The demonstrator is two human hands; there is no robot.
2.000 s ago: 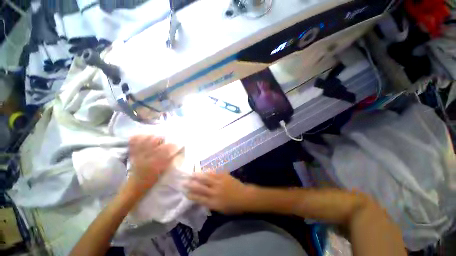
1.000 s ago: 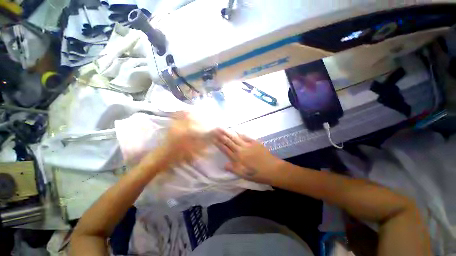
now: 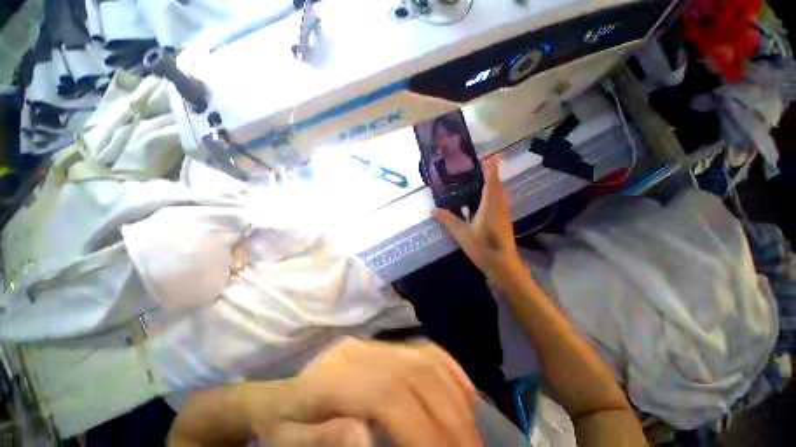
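White and cream cloth (image 3: 288, 297) lies heaped on the table, left of and below the needle area of the white sewing machine (image 3: 349, 96). Glare hides the presser foot and needle. A smartphone (image 3: 449, 153) with a lit screen lies right of teal snips (image 3: 380, 171). My right hand (image 3: 484, 223) is at the phone's lower end, thumb at its left corner and fingers spread along its right side; no closed grip shows. My left hand (image 3: 384, 397) is large and blurred near the camera at the bottom, fingers bent, palm hidden.
A black crossed scrap (image 3: 563, 150) lies right of the phone. A greyish-white cloth pile (image 3: 663, 297) is at the right. Grey and white cut parts (image 3: 78, 92) lie behind the machine at the left. Red cloth (image 3: 724, 30) shows at the upper right.
Both hands have left the cloth. My right hand has moved up and right to the phone. My left hand has come back close to the camera. The phone screen shows a different picture.
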